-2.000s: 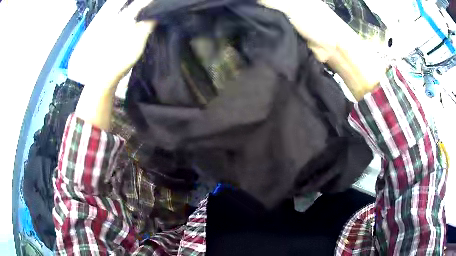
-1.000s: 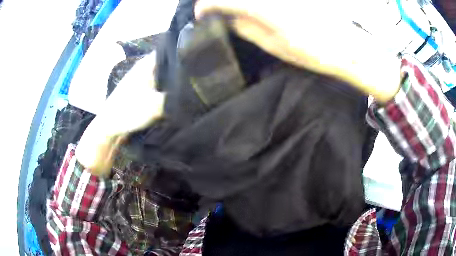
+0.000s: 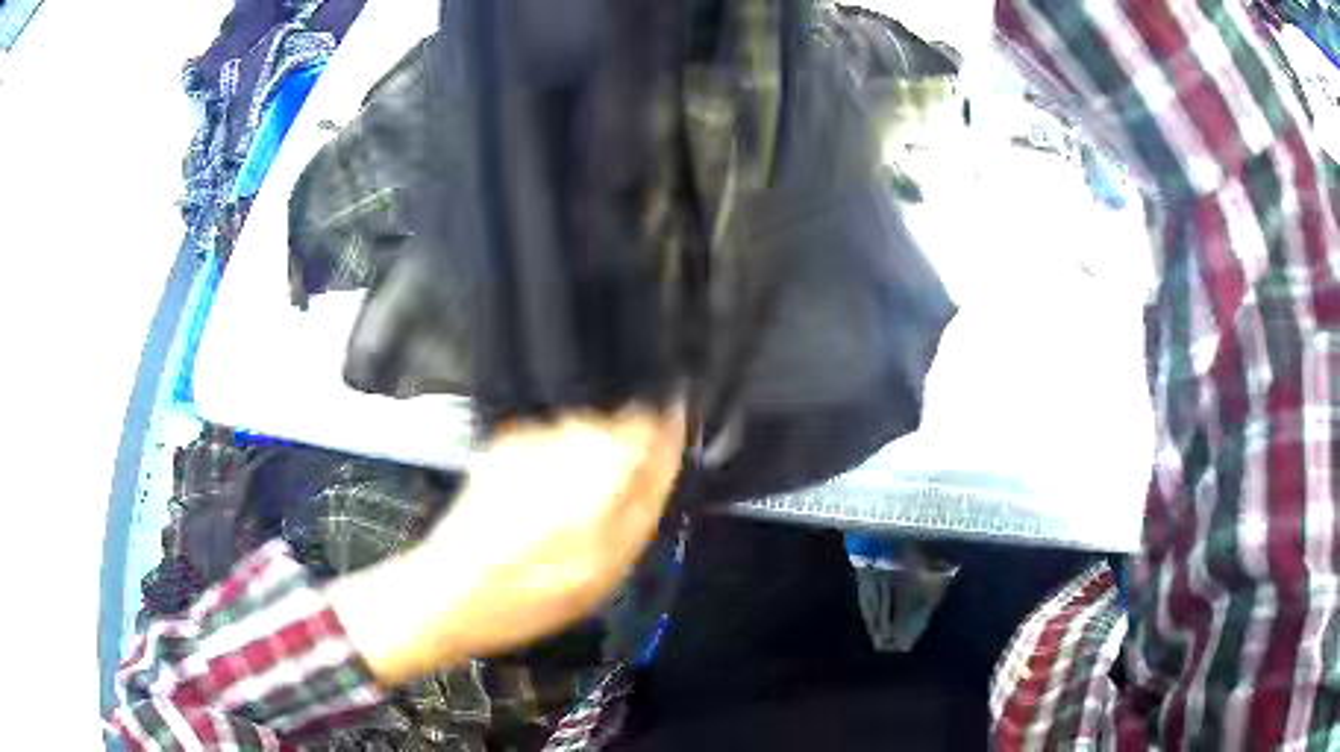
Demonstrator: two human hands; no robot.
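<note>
The dark plaid garment (image 3: 353, 206) with its black lining (image 3: 823, 309) stretches from the top of the view down to the table's front edge, blurred by motion. My left hand (image 3: 573, 478) is at the garment's lower end, with the dark cloth gathered at its fingers; the fingertips are hidden by cloth. My right hand is out of the picture; only its plaid sleeve (image 3: 1220, 279) shows, reaching up past the top edge at the right.
The white tabletop (image 3: 1043, 353) has a ruler scale (image 3: 941, 507) along its front edge. Dark plaid cloth (image 3: 353, 507) lies below it at left. A blue-edged surface (image 3: 191, 331) runs along the left. A pale object (image 3: 899, 599) hangs under the table edge.
The garment has gone from a wide bundle to a long upright stretch, uncovering the tabletop and ruler. My left hand has moved right to its lower end. My right hand has left the picture upward.
</note>
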